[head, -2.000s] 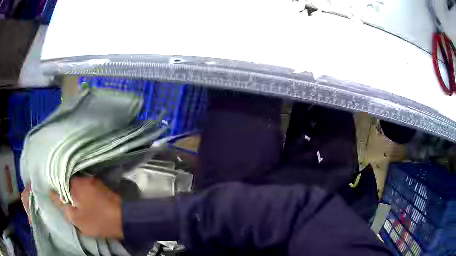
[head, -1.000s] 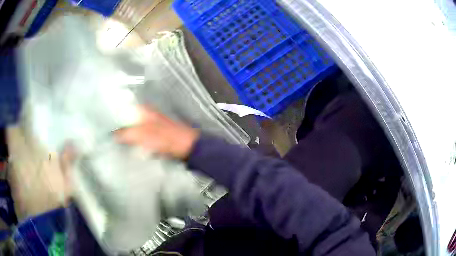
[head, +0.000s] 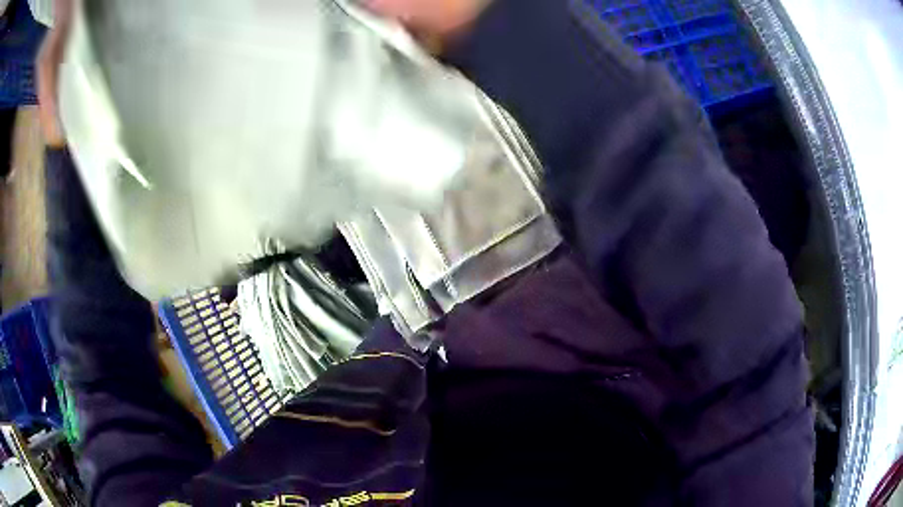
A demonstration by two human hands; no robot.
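A stack of pale grey-green garment pieces (head: 228, 129) is held up in front of me, blurred. My left hand (head: 51, 84) is a thin strip at the stack's left edge, its fingers mostly hidden. My right hand (head: 431, 15) is at the stack's upper right edge, cut off by the picture's top. Another layered stack of grey-green pieces (head: 485, 213) lies on my lap, partly under the held stack. A bundle (head: 297, 322) with a dark tie and fanned ends sits lower left, at a blue crate.
The blue lattice crate (head: 220, 361) is beside my lap. Another blue crate (head: 693, 45) is at the upper right, by the curved edge of the white table (head: 827, 188). More blue crates show at the left edge. Red handles (head: 891, 490) show at the lower right corner.
The view has turned and tilted down to my lap. The held pieces are now raised towards the picture's top, with my hands at opposite sides. The lap stack and tied bundle show more clearly.
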